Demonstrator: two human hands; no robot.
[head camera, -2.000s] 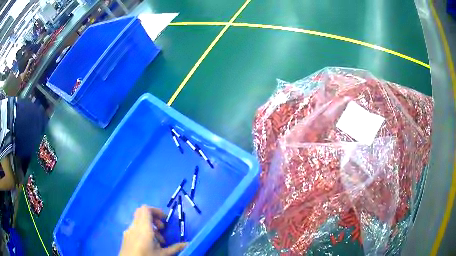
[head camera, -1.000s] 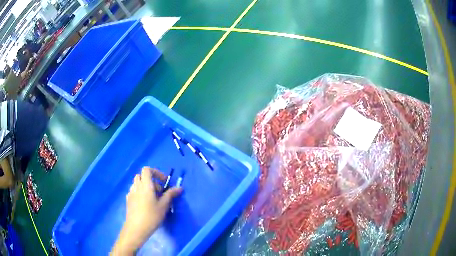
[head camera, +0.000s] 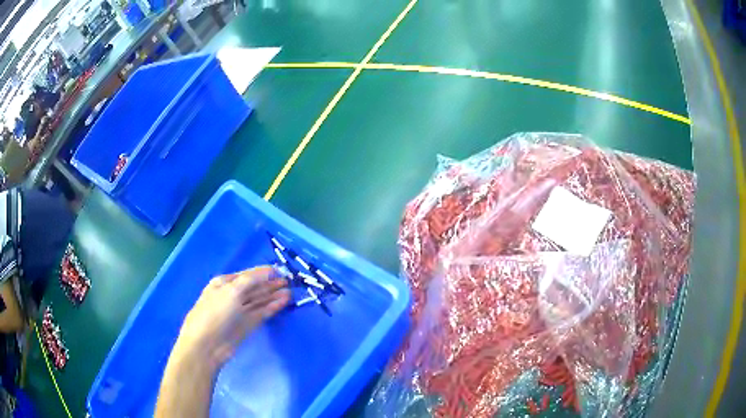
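Note:
My left hand (head camera: 237, 309) reaches from the lower edge into the blue plastic bin (head camera: 204, 245), palm down. Its fingers point right and lie close together. Their tips are at a loose cluster of black-and-white rods (head camera: 309, 280) near the bin's far right wall. The fingertips cover part of the cluster, and I cannot tell whether they grip a rod. My right hand is not in view.
A large clear bag (head camera: 507, 302) of red sleeves with a white label (head camera: 571, 220) lies right of the bin. A second blue bin (head camera: 184, 147) stands farther back. Small red-and-black bundles (head camera: 74, 276) lie at the left, beside a partly visible person (head camera: 37, 237).
My left hand has moved up the bin from its near part. The loose rods that lay near the middle are now gathered with the others by the far right wall.

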